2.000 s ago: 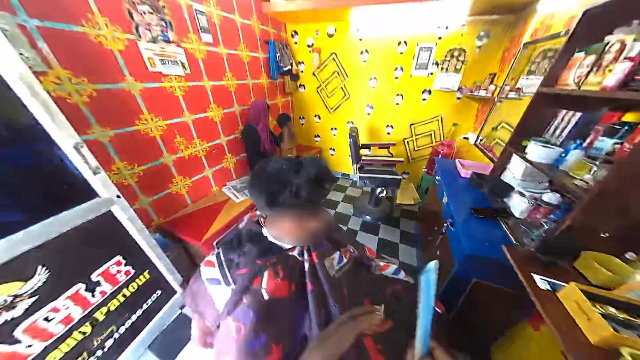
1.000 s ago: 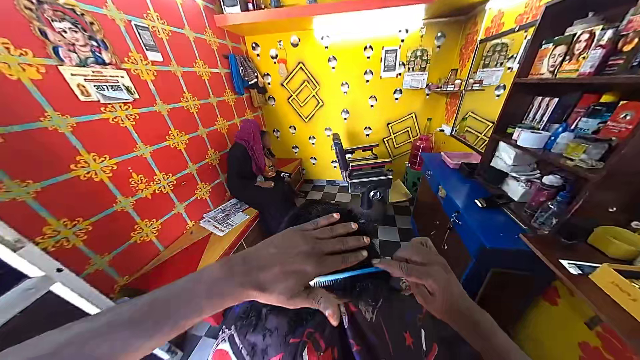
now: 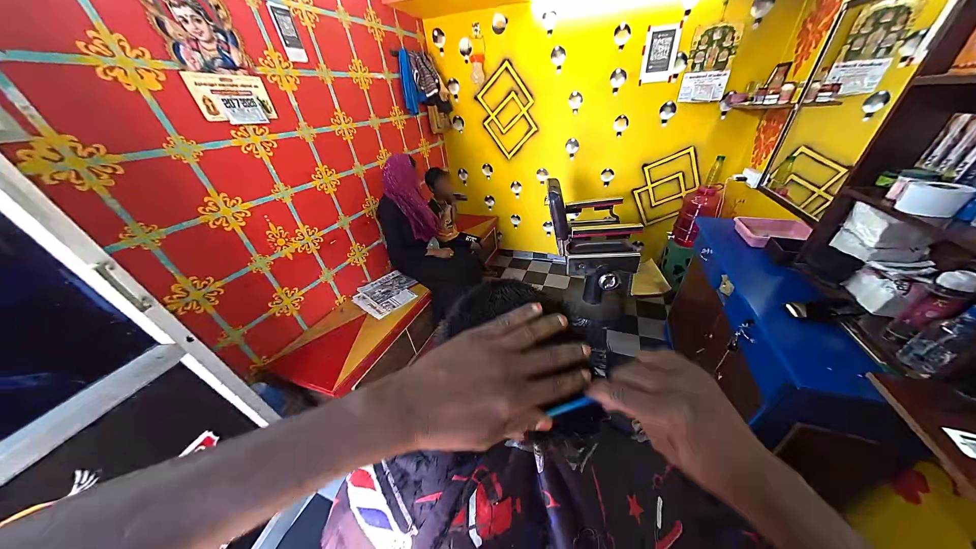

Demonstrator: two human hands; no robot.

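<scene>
A blue comb (image 3: 570,406) is held in my right hand (image 3: 662,400), low behind the dark-haired head (image 3: 494,299) of a seated person. My left hand (image 3: 499,377) lies spread over that head, its fingers pointing right and its thumb beside the comb. The hand hides most of the hair and part of the comb. A dark barber's cape (image 3: 549,496) with red and white figures covers the person's shoulders below both hands.
Beyond the head stands a barber's chair (image 3: 602,236). A bench bearing newspapers (image 3: 385,293) runs along the left wall, where two people (image 3: 415,213) sit. At the right are a blue counter (image 3: 770,320) and a shelf holding bottles and packets. A metal-framed door (image 3: 191,343) is at the near left.
Two seconds ago the comb was upright, away from the head, and the seated person's face was towards me. Since one second ago, both hands remain at the head; the comb shows less.
</scene>
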